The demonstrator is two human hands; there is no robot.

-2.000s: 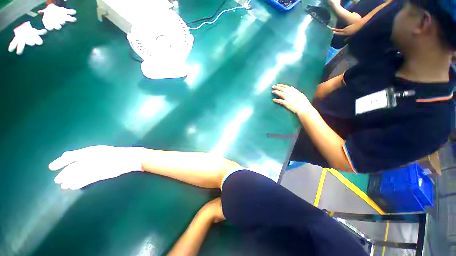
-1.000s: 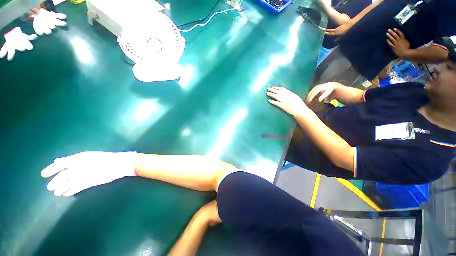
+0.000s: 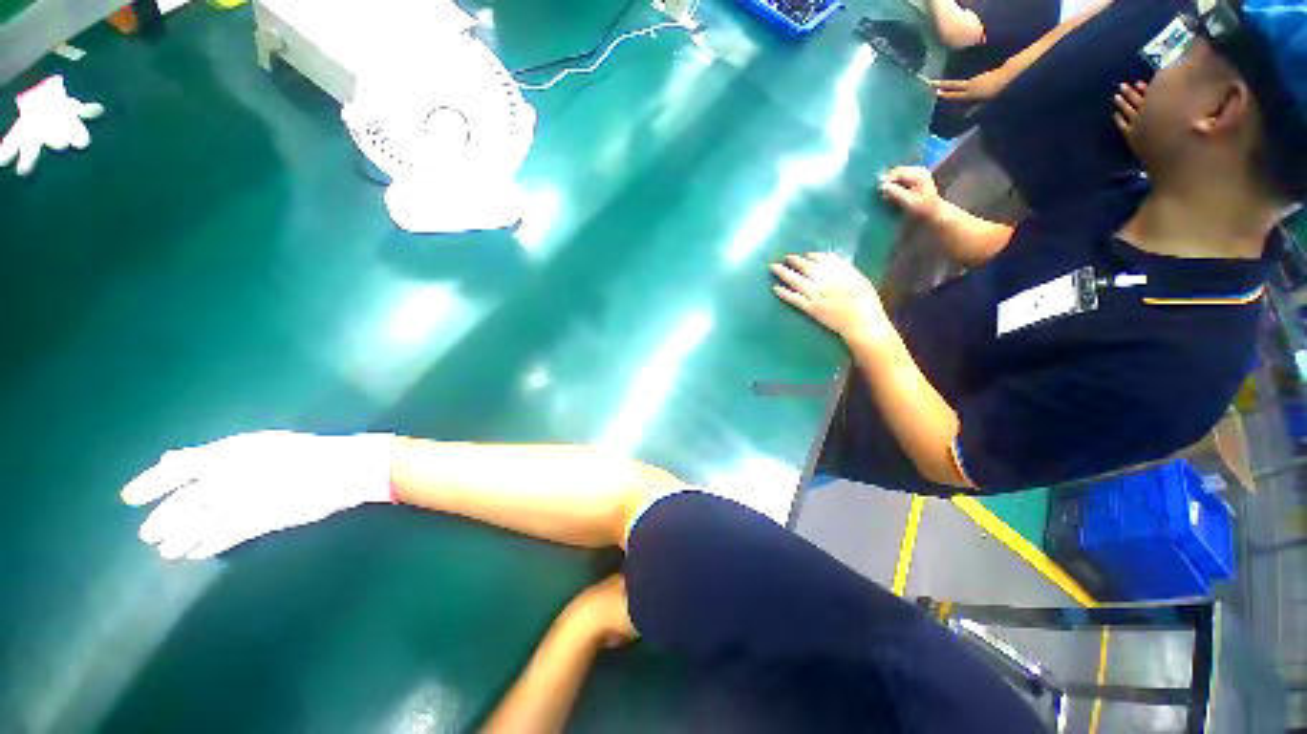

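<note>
My right hand (image 3: 265, 492), in a white knitted glove with a pink band at the wrist, lies on the green bench top (image 3: 344, 602) at the left. Its fingers are slightly apart and it holds nothing visible. My left forearm is bare and rises from the bottom edge. My left hand (image 3: 614, 609) is tucked at my right elbow, mostly hidden by the dark sleeve, so its fingers cannot be made out. No part is being worked on.
A white fan (image 3: 447, 129) stands by a pale box (image 3: 323, 36). An empty white glove (image 3: 50, 126) lies top left. A blue tray (image 3: 791, 12) is at the top. A person (image 3: 1104, 359) rests hands at the bench's right edge. Blue crates (image 3: 1147, 531) and a metal frame (image 3: 1211, 667) stand beyond.
One of the two empty gloves at the top left is gone from its place. The neighbouring person has leaned back towards the bench, one hand now on its edge. My arms have barely moved.
</note>
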